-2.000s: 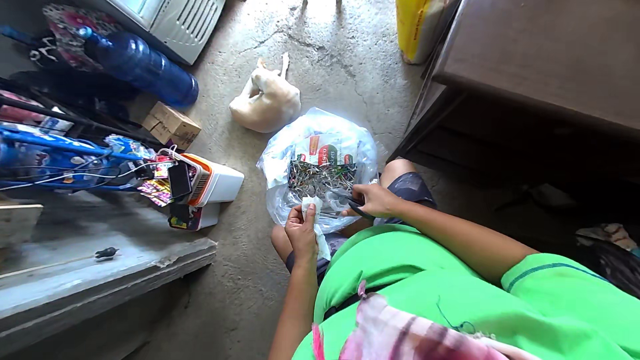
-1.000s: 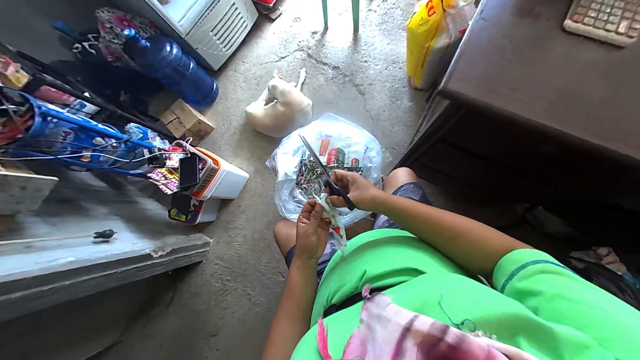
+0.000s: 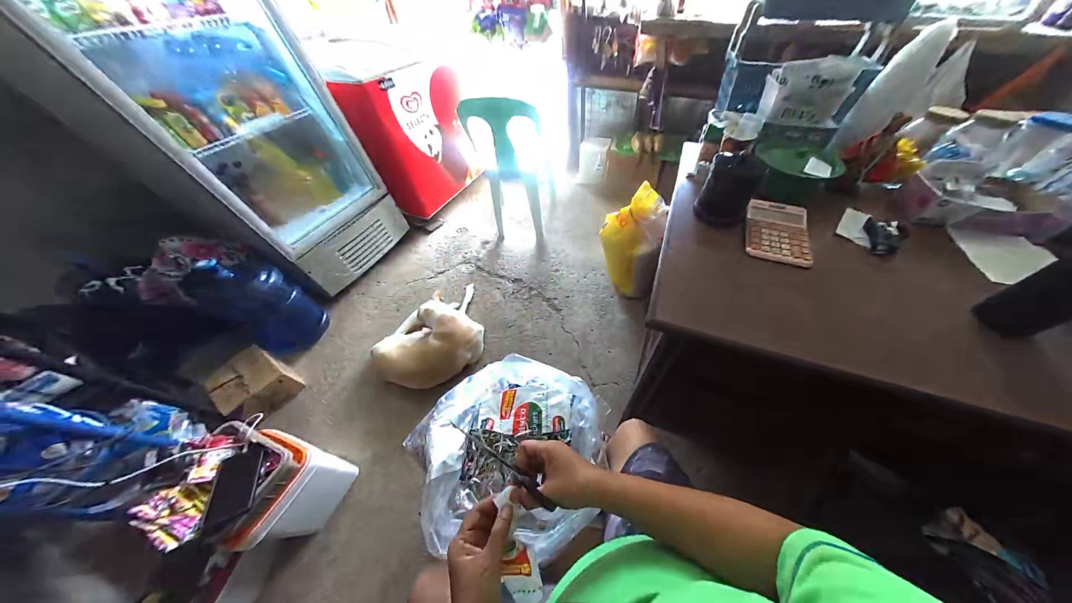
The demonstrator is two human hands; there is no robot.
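My right hand [image 3: 559,476] holds a pair of dark-handled scissors [image 3: 494,454], its blades pointing up and left over a clear plastic bag [image 3: 452,419]. Pinched in my left hand [image 3: 479,540], just below the scissors, is a piece of printed plastic wrapper [image 3: 521,569], part of which hangs down. The bag stands between my legs. Inside it lie a heap of thin cut strips [image 3: 486,469] and a printed wrapper [image 3: 526,412] in white, red and green.
A pale dog [image 3: 431,342] lies curled on the concrete floor beyond the bag. On the right, a brown table [image 3: 837,310] bears a calculator [image 3: 779,233]. At left are a white container [image 3: 314,494] and a cardboard box [image 3: 254,381]; farther off, a green plastic chair [image 3: 500,126] and a glass-door fridge [image 3: 243,126].
The view has tilted up strongly, showing the fridge and more of the table. The scissors, pointing up over the bag one second ago, now slant more to the left, close to my left hand's wrapper.
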